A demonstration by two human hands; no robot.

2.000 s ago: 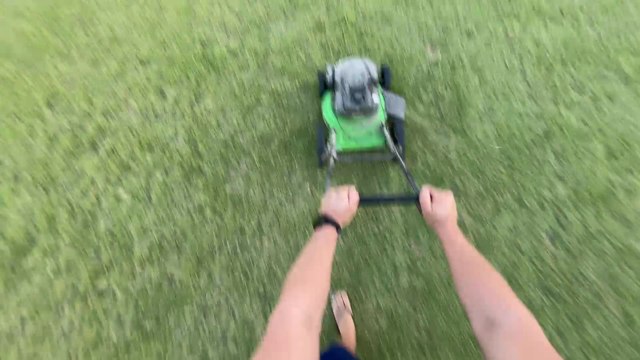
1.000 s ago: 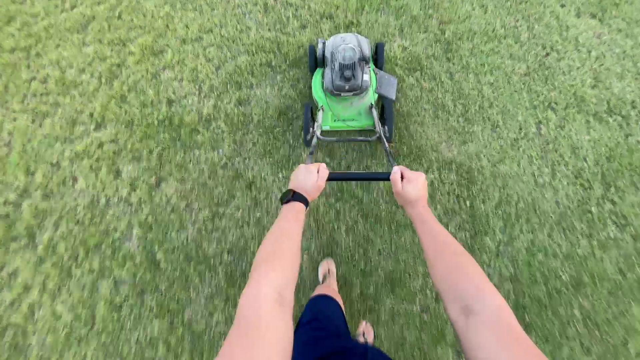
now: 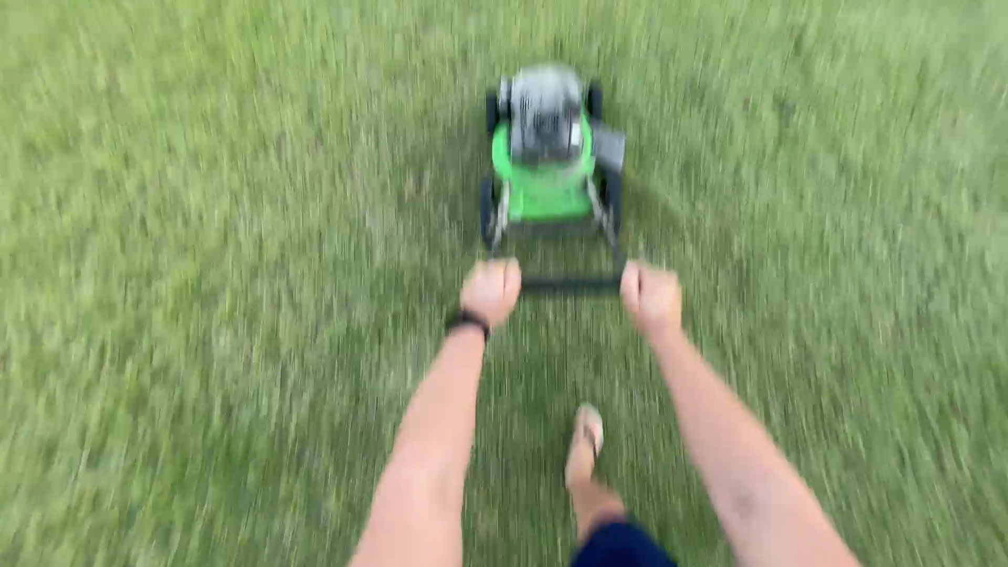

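My left hand, with a black band or watch at its wrist, is closed around the left end of a black push handle. The right end of that bar is in the fist of my right hand. Two side bars run forward from the handle to a push lawn mower with a green deck. On the deck sits a grey and black engine. A grey flap sticks out at the deck's right side. The mower stands ahead of my hands and is blurred.
Short green grass surrounds the mower on every side. Below the handle, between my arms, one foot in a flip-flop shows, with dark blue shorts at the bottom edge.
Both hands have stayed on the handle. One second ago two feet showed; now a single foot does. The view has shifted, so the mower and hands sit lower in it.
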